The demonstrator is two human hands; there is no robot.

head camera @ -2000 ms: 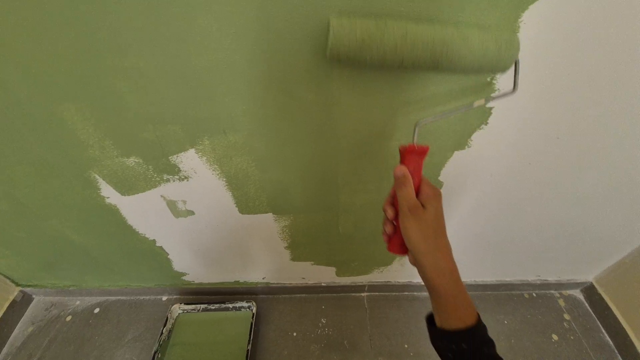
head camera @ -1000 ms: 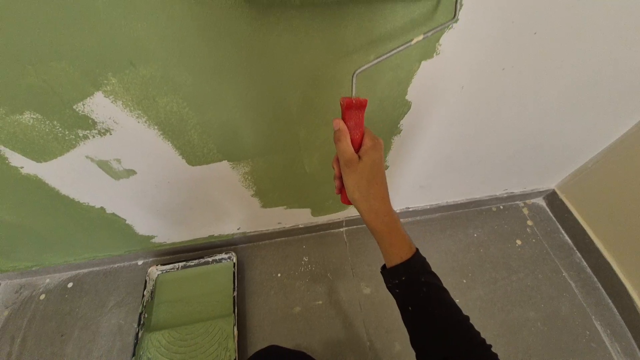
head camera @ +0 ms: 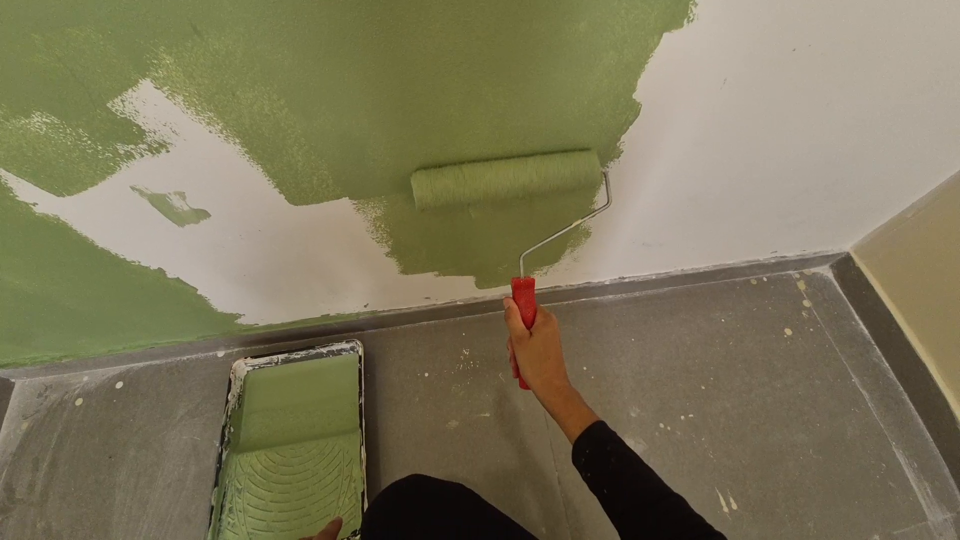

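My right hand (head camera: 538, 352) is closed round the red handle of a paint roller. The roller's green-coated sleeve (head camera: 506, 180) lies against the green-painted part of the wall (head camera: 420, 97), low down and near the edge of the white area at right. A bent wire frame (head camera: 562, 236) joins sleeve and handle. At the bottom edge only a few fingers of my left hand (head camera: 327, 531) show, at the lower end of the paint tray (head camera: 362, 420); whether they grip it cannot be seen. The tray holds green paint and has a ribbed slope.
Bare white wall (head camera: 750, 150) extends to the right, and a white patch (head camera: 285, 262) lies at lower left. A grey baseboard (head camera: 450, 309) runs along the grey tiled floor (head camera: 675, 390), which has paint spots. A beige wall (head camera: 922, 277) meets it at right. My dark-clothed knee (head camera: 435, 510) is beside the tray.
My right hand has brought the roller down the wall from higher up. Fingers of my left hand have come into view by the tray. The view has tilted down.
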